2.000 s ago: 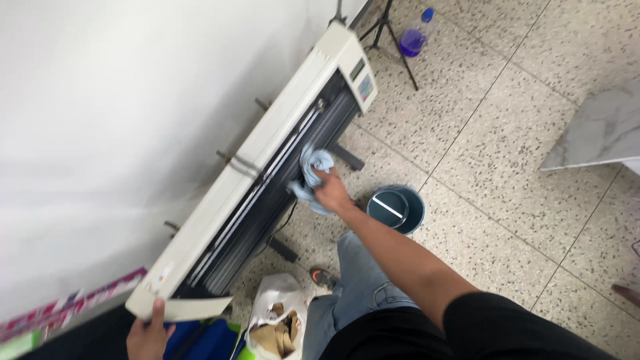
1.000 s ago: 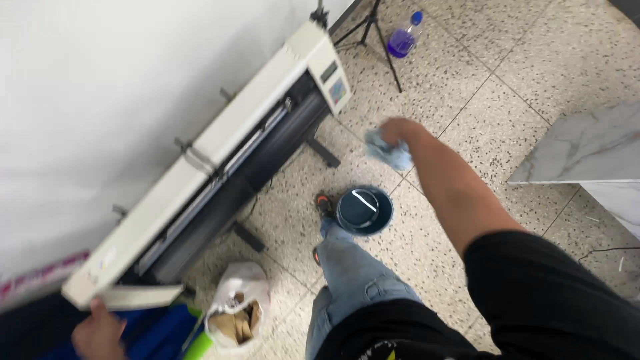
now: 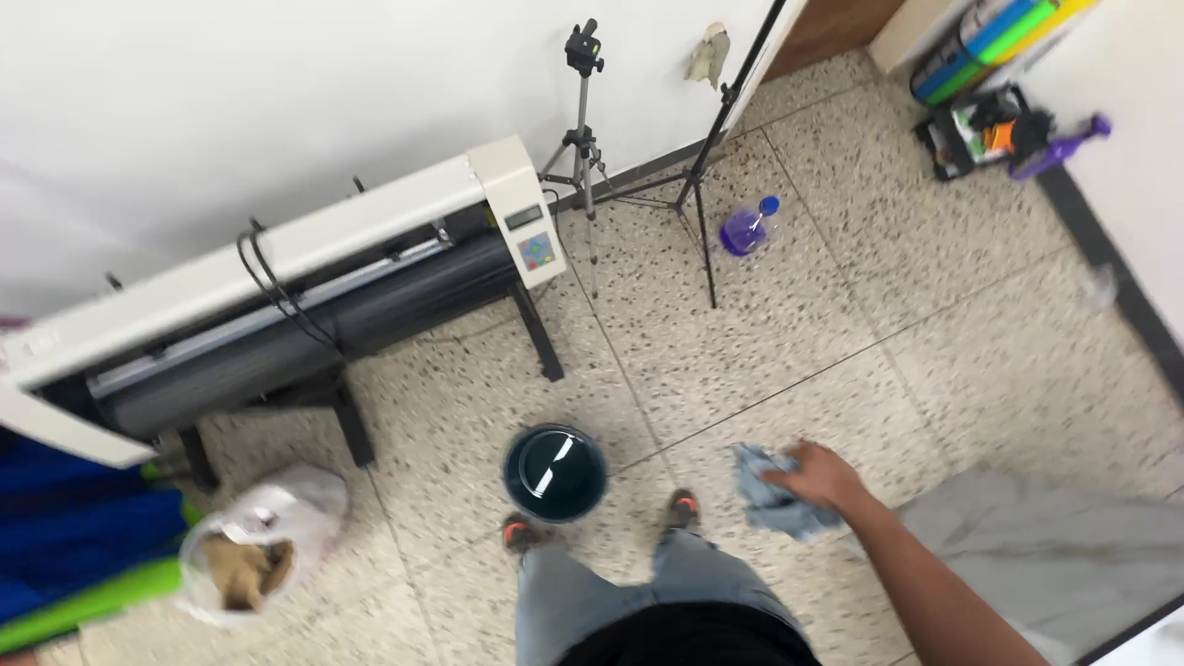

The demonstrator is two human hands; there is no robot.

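Observation:
My right hand [image 3: 819, 476] grips a crumpled light-blue cloth [image 3: 782, 499] above the speckled floor, to the right of my feet. A dark bucket of liquid [image 3: 556, 473] stands on the floor in front of my shoes. To the left stands a long white and black vinyl cutting plotter [image 3: 361, 250], with a control panel [image 3: 535, 240] at its near right end and a black cable looped over its top. My left hand is out of the frame, apart from a possible sliver of skin at the bottom left corner.
A white plastic bag [image 3: 305, 518] holding brown material lies below the plotter. Beyond it are a small tripod [image 3: 582, 139], a black stand [image 3: 700, 176] and a bottle of purple liquid [image 3: 745, 229]. A marble-patterned surface [image 3: 1045, 555] lies at the right.
My right hand has moved away from the plotter with the cloth, over to the right past the bucket. My left hand has left the plotter's end. The view has swung right.

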